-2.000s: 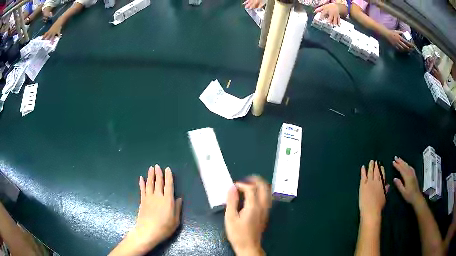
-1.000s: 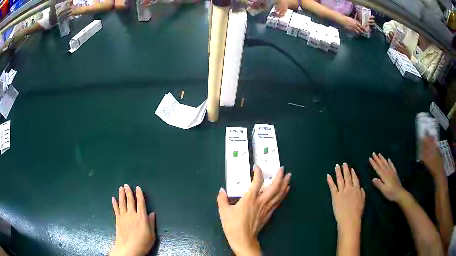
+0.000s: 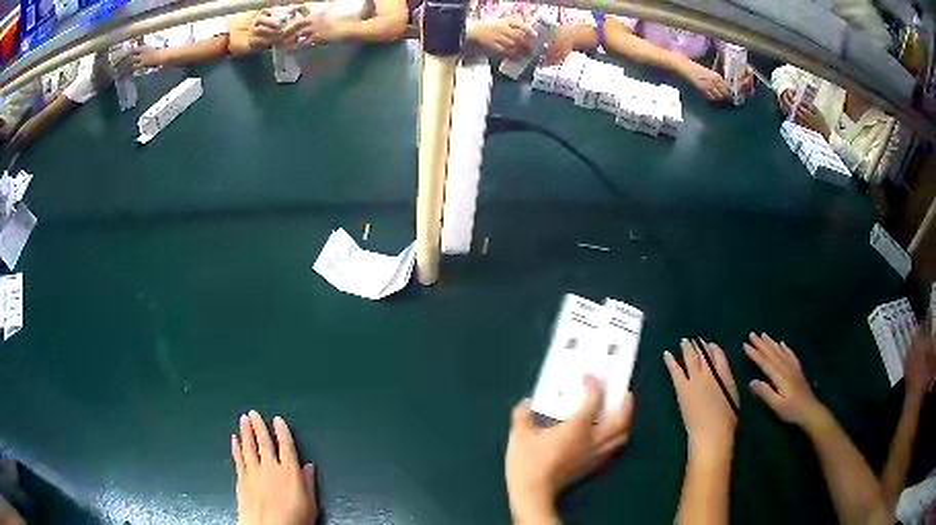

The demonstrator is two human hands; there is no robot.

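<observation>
Two white cardboard product boxes (image 3: 585, 349) with blue print lie side by side like one block, right of centre in the head view. My right hand (image 3: 570, 441) grips both at their near ends, thumb on the upper face and fingers around the right side. The boxes are slightly blurred and tilt to the right at their far ends. My left hand (image 3: 272, 470) lies palm down on the dark green table (image 3: 236, 328) at lower left, holding nothing, fingers slightly spread; its wrist is cut off by the bottom edge.
Another person's two hands (image 3: 785, 379) rest on the table just right of my boxes. A tan post (image 3: 431, 174) stands at centre, with folded white paper (image 3: 361, 269) beside it. A row of boxes (image 3: 611, 92) and several workers' hands are along the far edge.
Two boxes that lay apart are now together in my right hand and have moved right. The left hand stays flat on the table. The camera view has shifted.
</observation>
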